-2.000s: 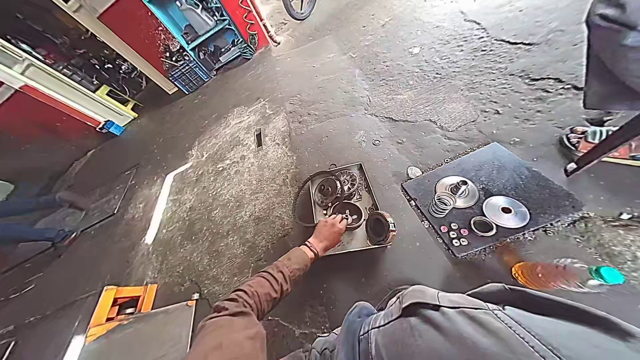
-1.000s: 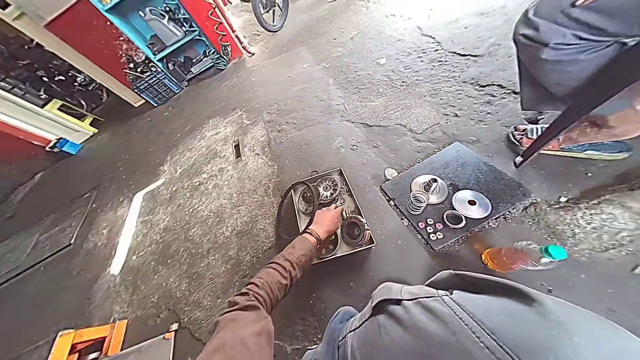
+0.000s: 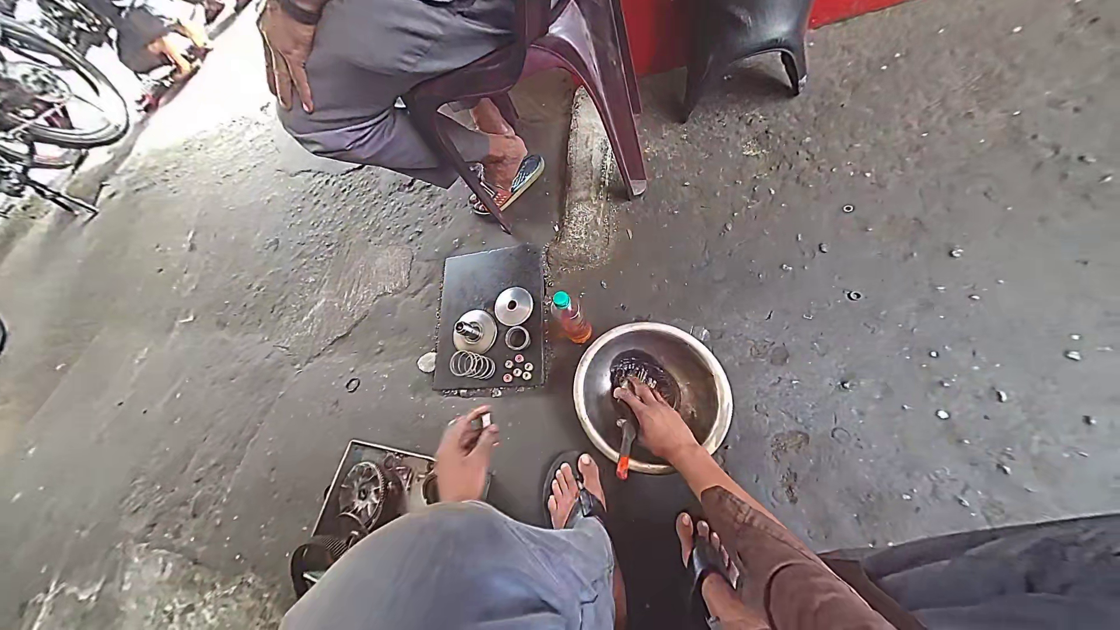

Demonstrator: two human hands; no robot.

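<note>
My left hand [image 3: 465, 455] is raised between the tray of parts and the basin, with a small pale piece [image 3: 486, 420] between its fingertips. My right hand [image 3: 652, 424] reaches into a round metal basin [image 3: 722, 394], its fingers over dark liquid; whether they grip anything is unclear. A tool with a red-orange handle end [image 3: 623, 464] leans on the basin's near wall, beside that hand. On a dark flat slab [image 3: 477, 267] lie two metal pulley discs [image 3: 514, 306] [image 3: 474, 332], a coil spring [image 3: 472, 365], a metal ring [image 3: 517, 338] and several small rollers [image 3: 518, 368].
A bottle of orange liquid with a green cap [image 3: 571, 319] stands between slab and basin. At lower left, a metal tray [image 3: 337, 481] holds greasy mechanical parts, partly behind my knee. Beyond the slab, a person [image 3: 376, 87] sits on a plastic chair [image 3: 604, 96]. Motorcycles [image 3: 61, 96] stand at upper left.
The view has swung far to the right, bringing the basin into sight. A hand earlier reaching into the tray of parts is no longer there.
</note>
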